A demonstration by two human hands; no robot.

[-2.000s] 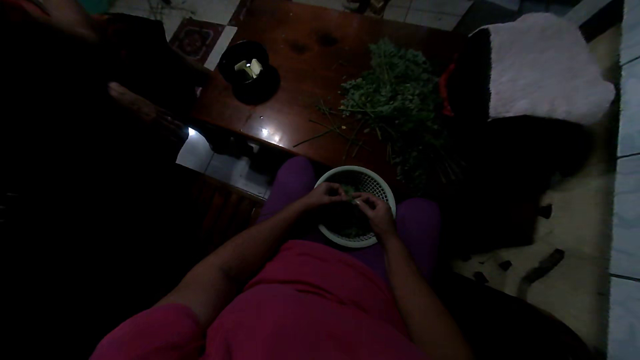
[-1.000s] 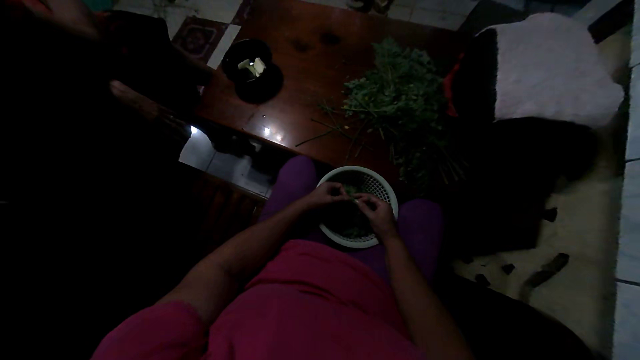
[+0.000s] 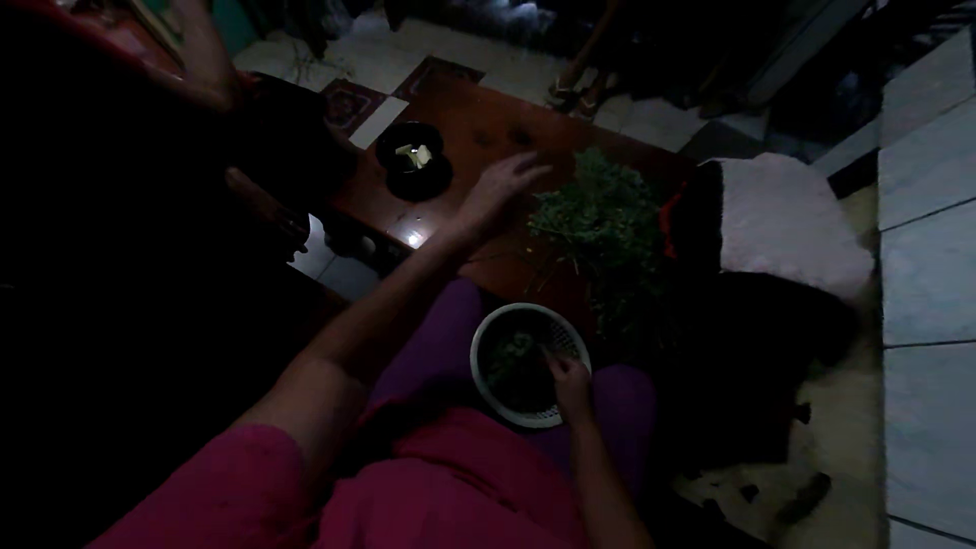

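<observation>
A round pale plastic colander (image 3: 482, 375) with green leaves (image 3: 515, 366) inside rests on my lap. My right hand (image 3: 570, 380) is at its right rim, fingers bent over the inside; whether they pinch anything is too dark to tell. Over the wooden table (image 3: 488, 114), my left hand (image 3: 503, 187) reaches out with its fingers apart and nothing in them. Just right of that hand lies a heap of leafy green stems (image 3: 602, 206), its loose stalks pointing toward the colander.
A dark dish (image 3: 419, 183) with pale pieces (image 3: 415, 156) stands on the table's left part. Another person's arm (image 3: 202, 61) and hand (image 3: 267, 210) are at the left. Someone's feet (image 3: 576, 95) show beyond the table. A pale cloth (image 3: 785, 221) lies at the right.
My left hand has left the colander and moved forward over the table beside the heap. My right hand stays at the colander, now nearer its right rim. Feet have come into view beyond the table.
</observation>
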